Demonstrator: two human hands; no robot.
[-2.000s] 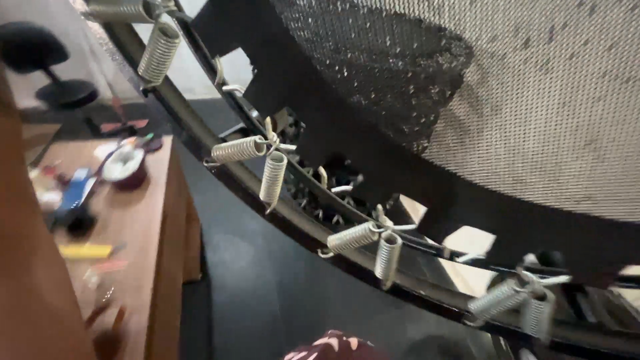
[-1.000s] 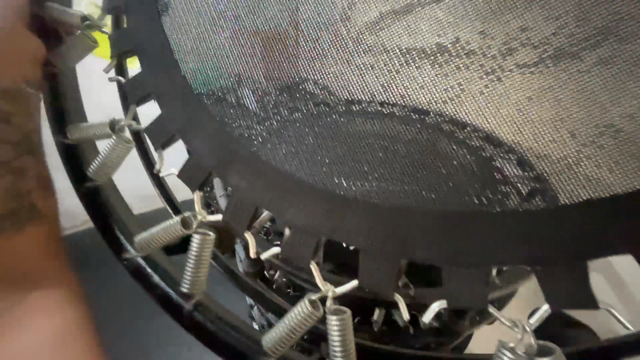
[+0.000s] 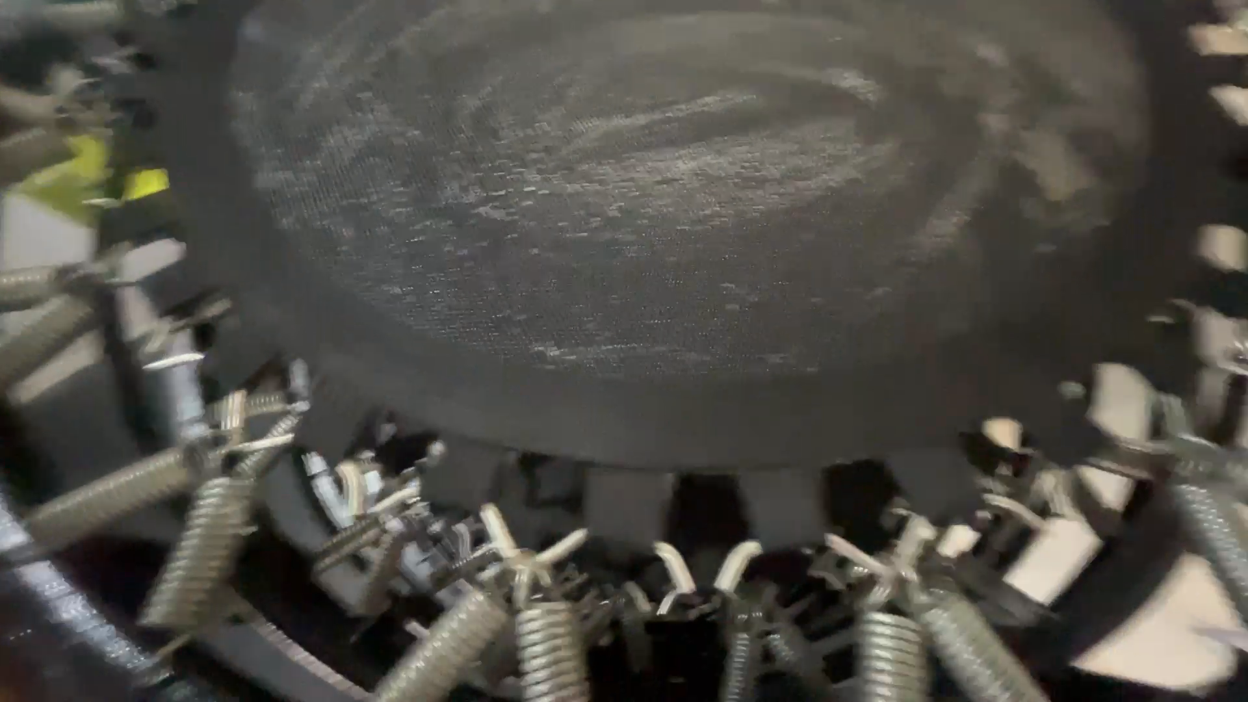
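The black mesh mat of a round trampoline (image 3: pixel 663 224) fills most of the head view, with a black band (image 3: pixel 634 419) along its edge. Pairs of metal coil springs (image 3: pixel 200 551) hook between this band and the frame. Near the bottom centre, another spring pair (image 3: pixel 551 648) has its hooks crossed below the band's notched edge. Bent metal hooks (image 3: pixel 736 565) stand out beside it. I cannot make out either of my hands in this blurred view.
A curved, shiny black frame tube (image 3: pixel 73 609) runs across the lower left. More coil springs (image 3: pixel 975 643) line the lower right. A bright yellow patch (image 3: pixel 73 180) shows at the upper left, beyond the band. Pale surfaces appear through gaps on the right.
The view has swung strongly over the trampoline. The desk seen at the left two seconds ago is out of sight, as is the blurred forearm from one second ago.
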